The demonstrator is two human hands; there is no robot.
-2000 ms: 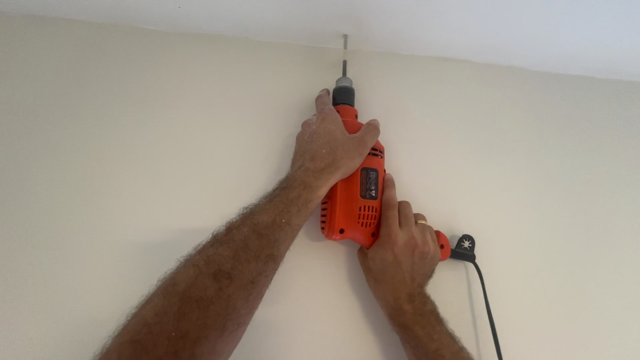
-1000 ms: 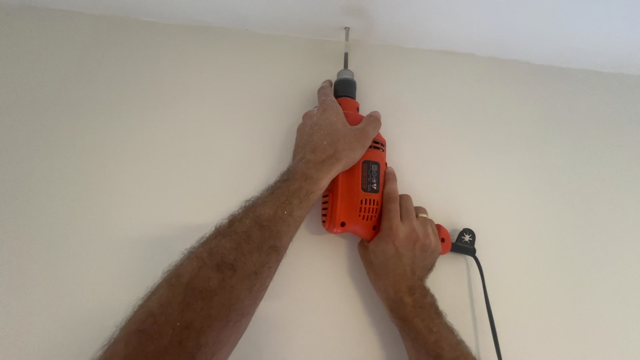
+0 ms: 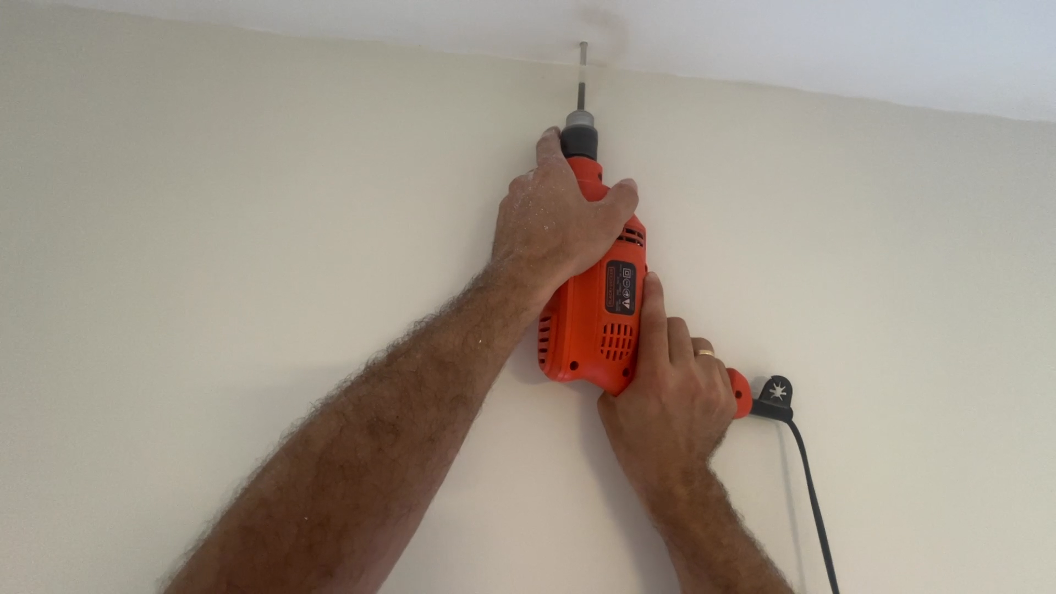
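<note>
An orange corded power drill (image 3: pixel 584 322) points upward in front of the wall. My left hand (image 3: pixel 553 219) grips the front of its body just below the black and grey chuck (image 3: pixel 580 136), with dust on the skin. Around the handle is my right hand (image 3: pixel 681 371), one finger laid along the drill's side and a ring on another. A masonry-type drill bit (image 3: pixel 582 74) rises from the chuck, its tip at the ceiling close to the wall's top edge. Whether the tip is inside a hole cannot be told.
The pale wall (image 3: pixel 247 206) meets the white ceiling (image 3: pixel 784 41) along a slightly uneven line. A faint darker smudge marks the ceiling near the bit. From the handle's end, a black power cord (image 3: pixel 813 495) with a chuck-key holder (image 3: pixel 776 391) hangs down at the right.
</note>
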